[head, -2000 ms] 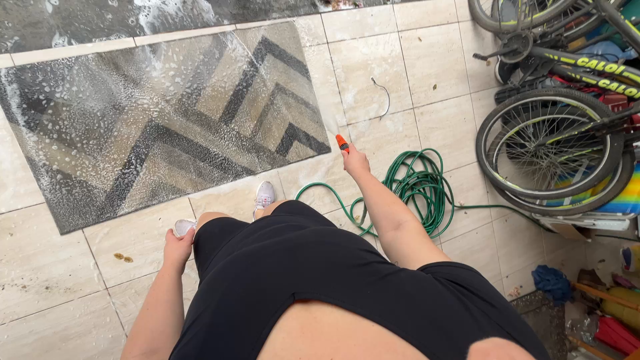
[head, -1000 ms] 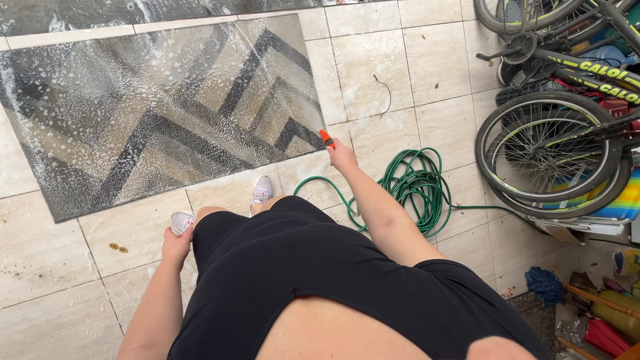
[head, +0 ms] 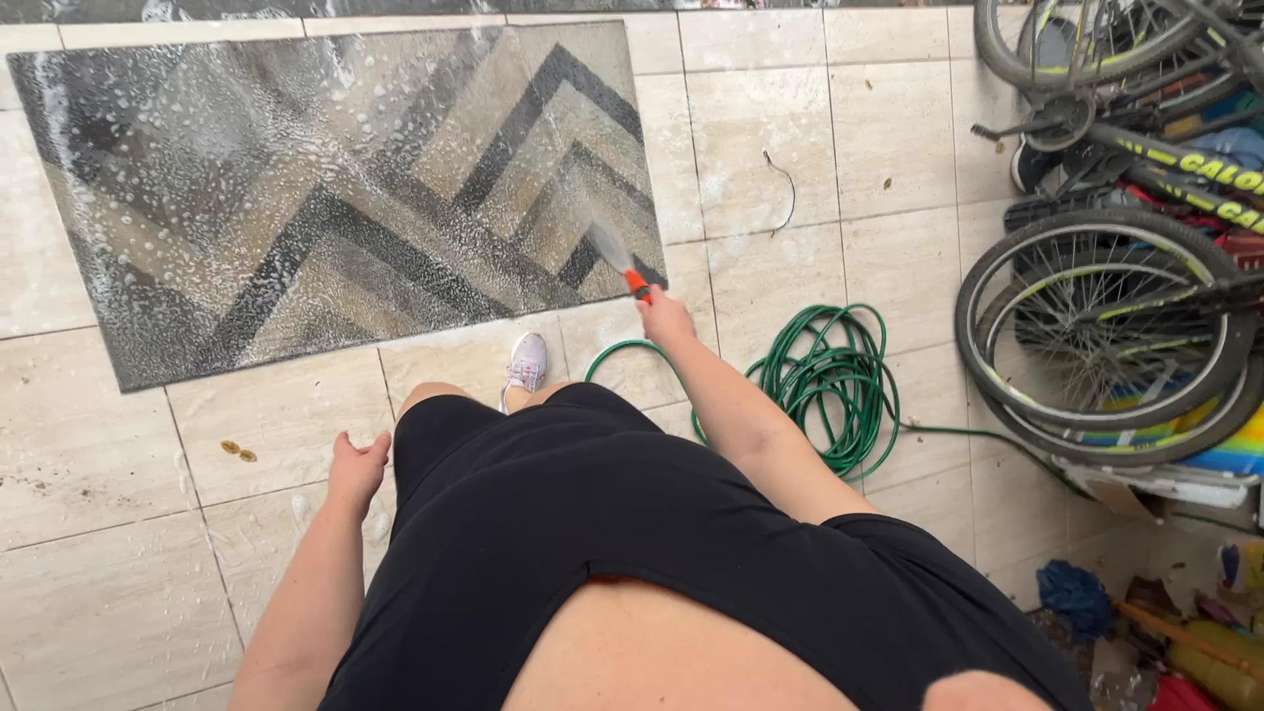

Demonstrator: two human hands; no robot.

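Note:
Gripped in my right hand (head: pixel 666 318) is an orange hose nozzle (head: pixel 637 285), which sprays water onto the lower right part of a soapy rug (head: pixel 346 197) with a grey, beige and dark zigzag pattern. White foam and drops cover mainly the rug's left and middle. A green garden hose (head: pixel 829 390) lies coiled on the floor right of my right forearm, and one loop of it passes behind that forearm. My left hand (head: pixel 357 469) hangs beside my left thigh with its fingers apart, holding nothing.
Bicycles (head: pixel 1106 336) lean at the right, over a rainbow-coloured item. A thin dark wire (head: pixel 781 193) lies on the tiles. Leaves (head: pixel 239 451) are on the wet floor at the left. At the lower right are a blue bundle (head: pixel 1074 598) and other clutter. One shoe (head: pixel 527 361) shows near the rug's edge.
My right hand has moved left with the nozzle, from beside the rug's right edge to over its corner. The left shoe, seen earlier, is now out of sight, and my left hand's fingers are spread.

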